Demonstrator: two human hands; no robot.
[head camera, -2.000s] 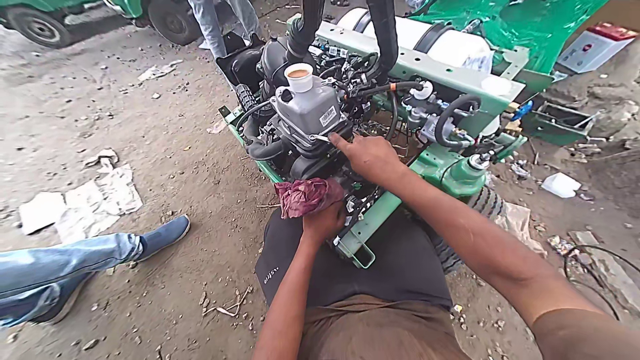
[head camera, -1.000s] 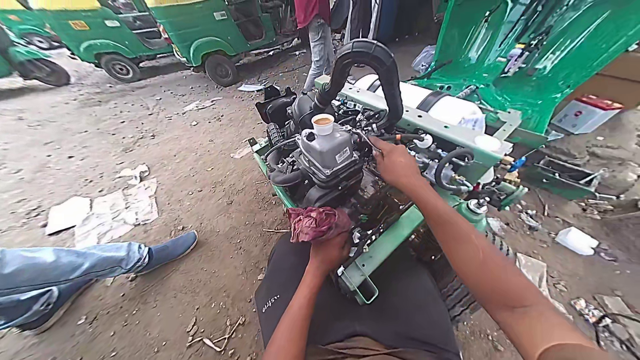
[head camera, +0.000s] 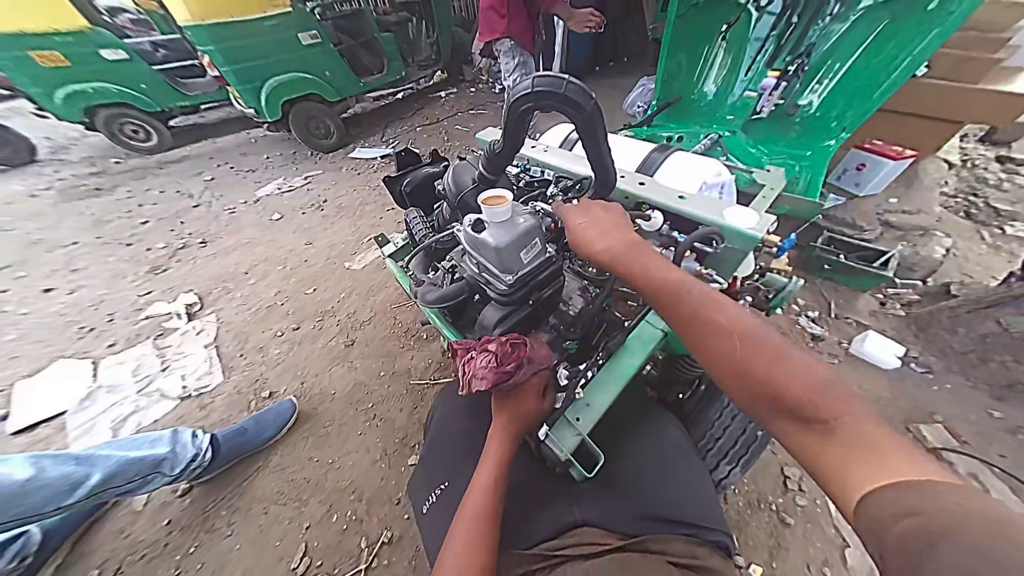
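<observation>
My left hand (head camera: 524, 396) holds a crumpled dark red cloth (head camera: 494, 364) at the near side of an engine mounted in a green metal frame (head camera: 620, 376). My right hand (head camera: 600, 232) reaches over the engine, its fingertips near the base of a curved black rubber hose (head camera: 552, 84); whether they grip anything is hidden. A paper cup with a brown drink (head camera: 496, 206) stands on the grey engine housing (head camera: 506, 248), left of my right hand. Behind the hose lies a white gas cylinder (head camera: 680, 168) with black straps.
Green and yellow auto-rickshaws (head camera: 272, 72) stand at the back left. A person in jeans (head camera: 120, 472) is at the left, another in a red top (head camera: 512, 28) behind. A tyre (head camera: 712, 432) sits by my legs. A green body panel (head camera: 792, 96) and a battery box (head camera: 872, 166) are at right.
My right hand has moved from the near side of the grey housing to farther back, by the hose. The black hose now arches in full view. My left hand keeps the cloth. The view has tilted up.
</observation>
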